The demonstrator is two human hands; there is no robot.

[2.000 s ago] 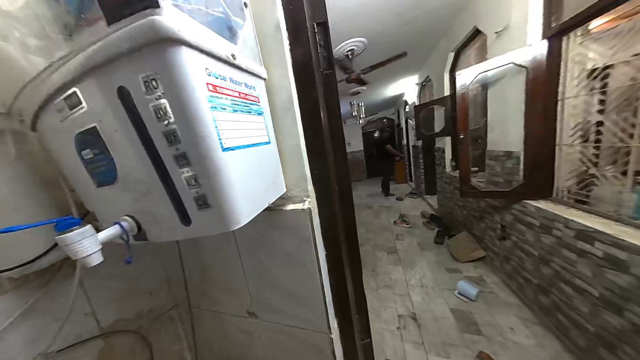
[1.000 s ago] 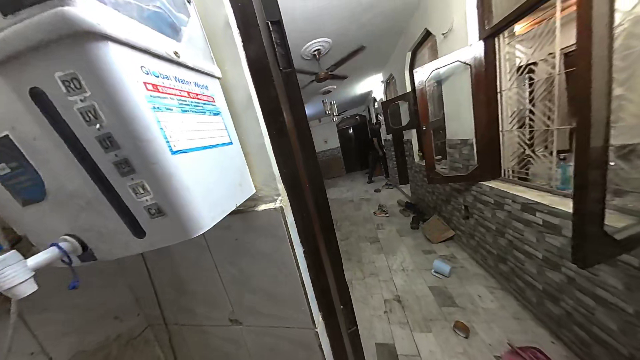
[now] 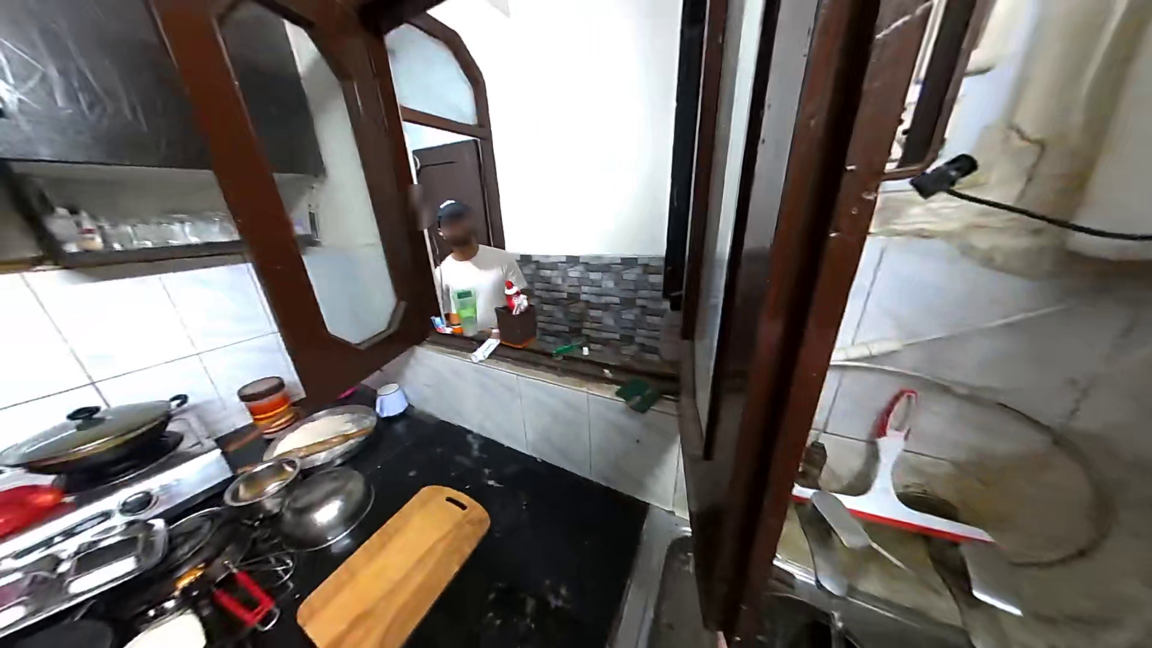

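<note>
Neither my left hand nor my right hand can be made out in the head view. A wooden cutting board (image 3: 396, 562) lies on the black countertop (image 3: 540, 531). To its left are an upturned steel bowl (image 3: 326, 506), a smaller steel bowl (image 3: 261, 486), and a plate with a rolling pin (image 3: 328, 443) across it. A lidded pan (image 3: 94, 432) stands on the gas stove (image 3: 193, 463). A small pale cup (image 3: 391, 400) is near the wall. At right, a squeegee (image 3: 889, 490) with a red blade edge is behind the window frame.
An open brown wooden window shutter (image 3: 783, 342) stands upright close in front, beside the steel sink edge (image 3: 657, 558). Bottles and a brown box (image 3: 517, 326) sit on the window sill. Beyond the opening is a person (image 3: 477, 279) in a white shirt. A black cable connector (image 3: 943, 175) hangs at upper right.
The view has swung from a water purifier and a hallway to a kitchen counter, stove and window. No hand shows in the earlier frames.
</note>
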